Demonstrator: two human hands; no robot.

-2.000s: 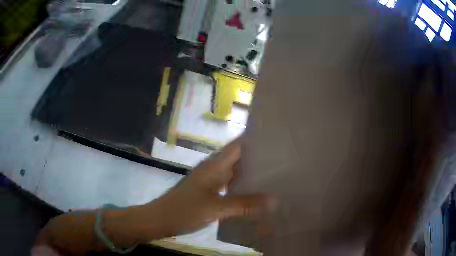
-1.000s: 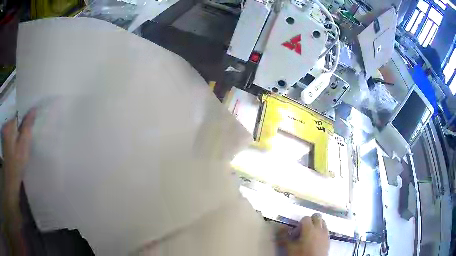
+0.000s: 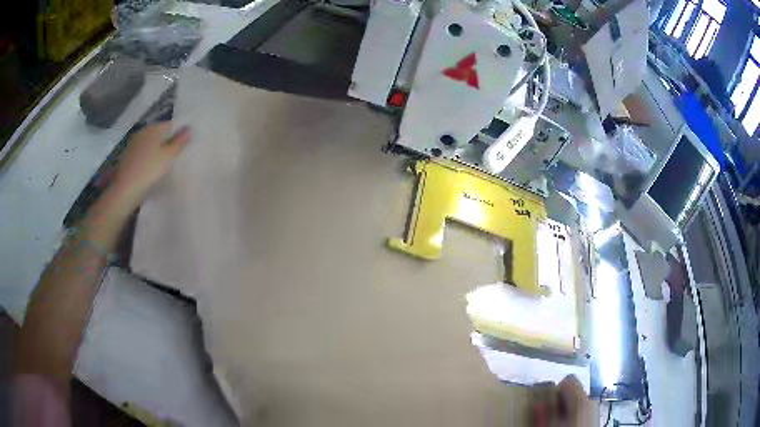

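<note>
The large beige-grey main panel [image 3: 325, 275] lies across the machine's work area, its upper right part under the yellow clamp template [image 3: 479, 204]. The template's U-shaped opening shows panel material and a bright white surface. My left hand [image 3: 154, 158] holds the panel's upper left edge, fingertips on its top face. My right hand [image 3: 564, 404] is at the panel's lower right corner, blurred and cut off by the bottom edge, its fingers curled at the material. The white machine head [image 3: 462, 83] with a red logo stands behind the template.
A grey-brown stack of small pieces [image 3: 112, 92] and crumpled clear bags [image 3: 158, 29] lie at upper left. A white lamp [image 3: 510, 146] hangs beside the head. A grey-framed screen [image 3: 682, 182] stands at right, with small grey pieces [image 3: 654, 273] below it.
The panel has come down flatter and moved right, now reaching beneath the yellow template. My left hand has moved up and right along its edge; my right hand has moved slightly right and down.
</note>
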